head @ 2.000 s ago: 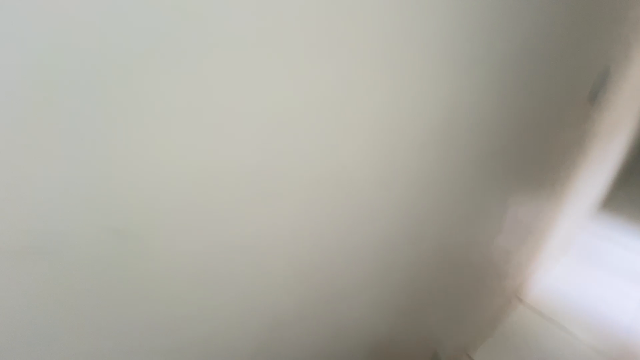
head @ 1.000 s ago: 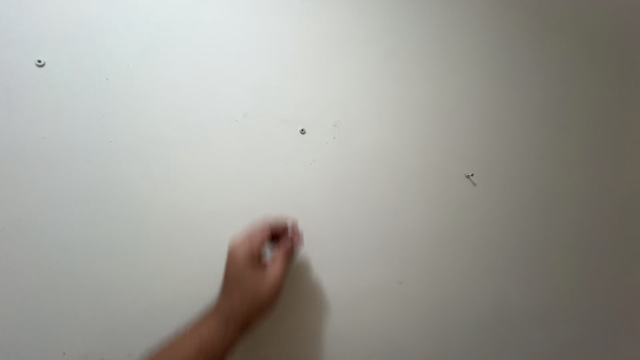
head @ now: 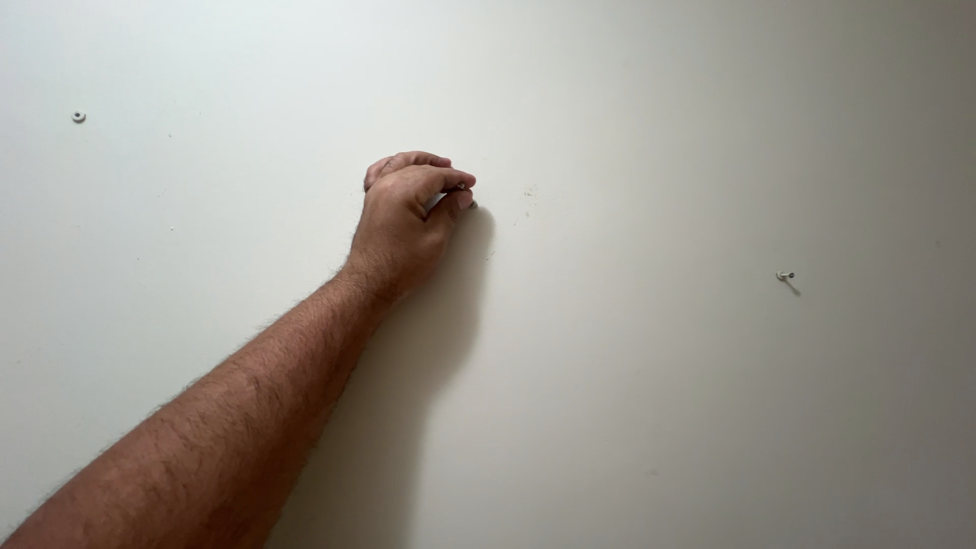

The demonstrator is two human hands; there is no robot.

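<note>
My left hand [head: 412, 206] reaches up from the lower left against a pale wall [head: 610, 396]. Its thumb and index finger pinch a small dark metal piece [head: 460, 186], apparently a screw, mostly hidden by the fingertips. Just beside the thumb tip, part of a small wall plug [head: 473, 203] shows at the wall. To the right, a screw [head: 788, 275] sticks out of another plug and casts a short shadow. At the upper left sits a round plug [head: 78, 117] with a dark hole and no screw in it. My right hand is out of view.
Small marks and specks [head: 530, 194] are on the wall to the right of my fingers. The shadow of my arm falls on the wall below and right of it.
My left hand has moved up from below the middle plug to the plug itself, and now partly covers it. The view swung onto this wall area after the oldest frame.
</note>
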